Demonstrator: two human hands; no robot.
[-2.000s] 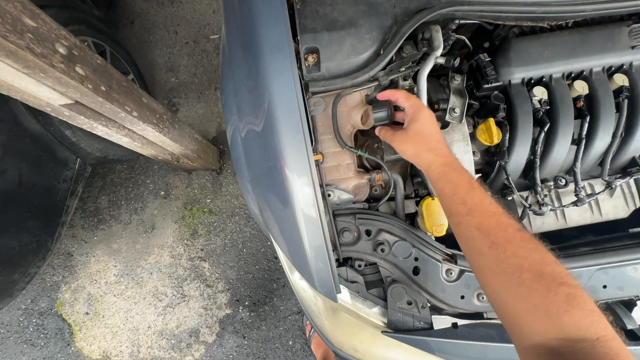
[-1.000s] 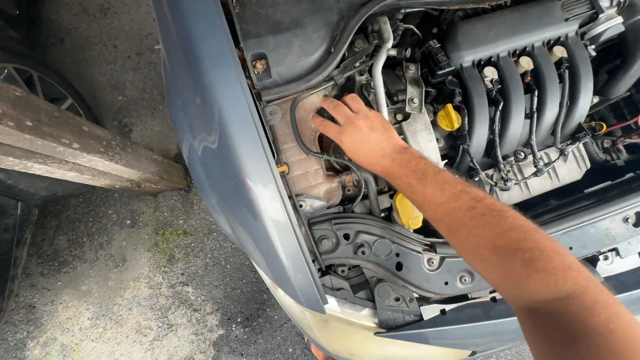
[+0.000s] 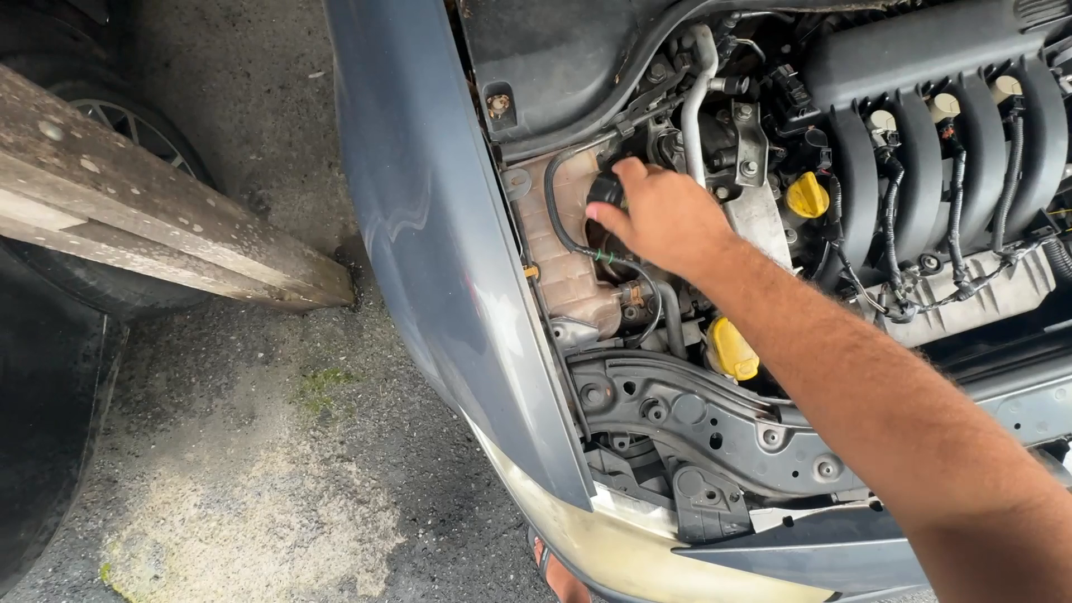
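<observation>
My right hand [image 3: 662,209] reaches in from the lower right with its thumb and fingers around a black ribbed cap [image 3: 605,193]. The cap is at the brownish, translucent plastic coolant expansion tank [image 3: 559,205]; whether it sits on the filler neck cannot be told, as the hand and cap cover that spot. A thin black hose [image 3: 556,205] curves over the tank. My left hand is not in view.
The grey fender [image 3: 419,209] borders the bay on the left. A yellow oil cap [image 3: 807,196], a yellow reservoir cap [image 3: 732,347] and the black intake manifold [image 3: 930,59] lie rightward. A weathered post [image 3: 184,201] stands outside; a foot [image 3: 563,578] shows below.
Two seconds ago my right hand held the black cap tilted beside the tank's neck. One second ago its fingers were spread over the tank; now they are closed around the cap. The view has shifted.
</observation>
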